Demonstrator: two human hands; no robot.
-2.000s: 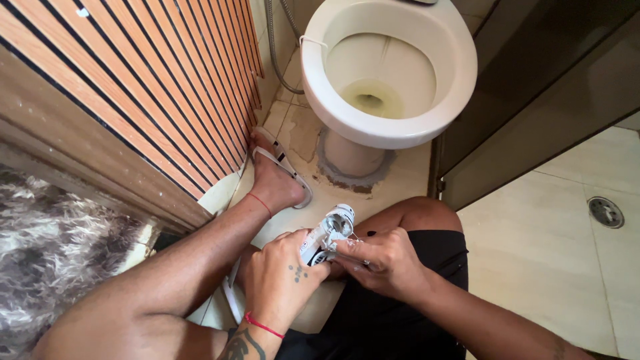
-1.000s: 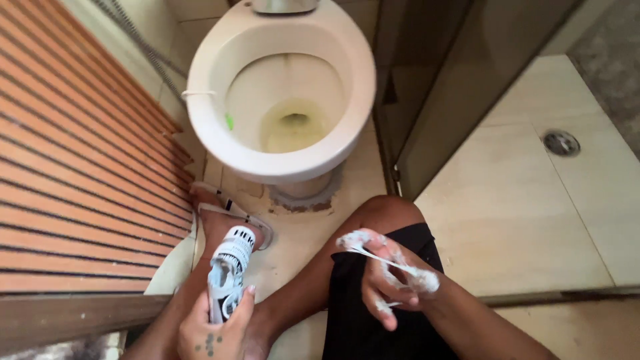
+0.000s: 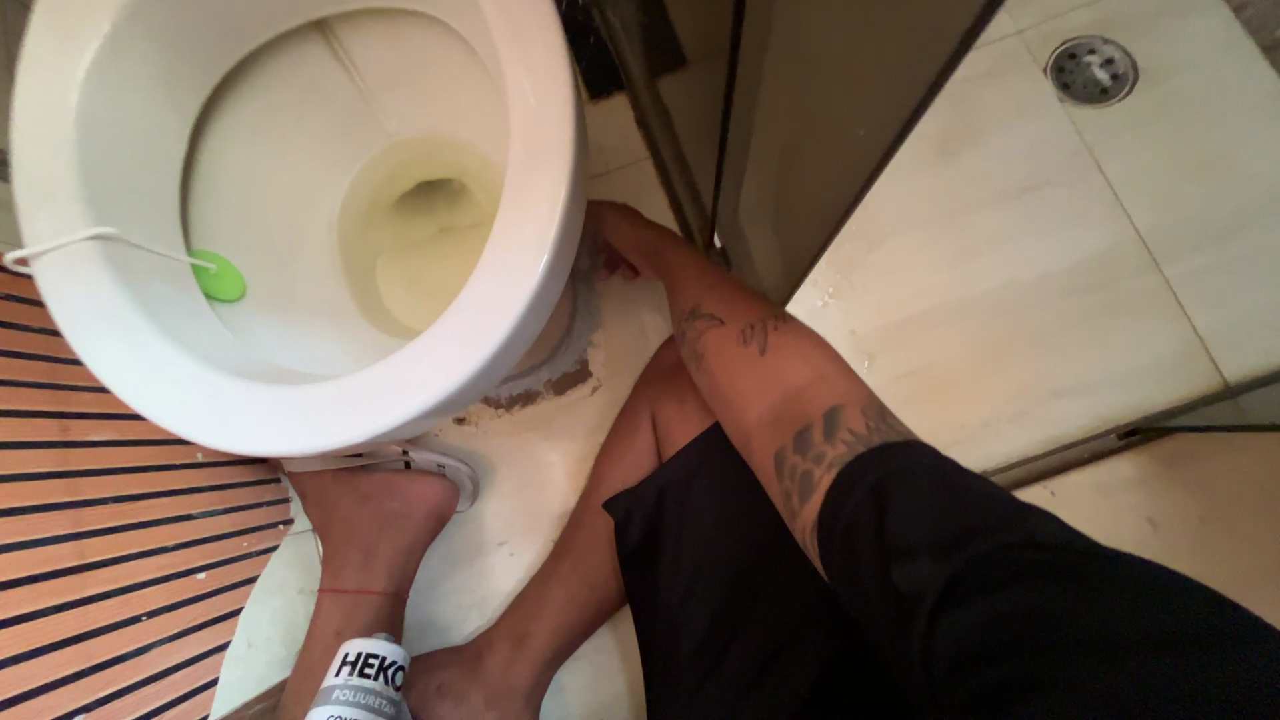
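Observation:
My right hand reaches down beside the right side of the toilet's base, close to the floor; the bowl rim hides part of it, and its fingers cannot be made out well. Below the white toilet bowl, broken brown and grey material shows along the foot of the base. A white and grey tube of polyurethane sealant stands in view at the bottom edge, over my ankle. My left hand is outside the view.
A green freshener disc hangs inside the bowl from a white hook. Wooden slats run along the left. At the right are a dark shower panel and a floor drain. My legs and sandalled foot surround the base.
My right hand, smeared with white paste in front of the toilet a second ago, has moved to the base's right side. My left hand has left the view. The view has come nearer the bowl.

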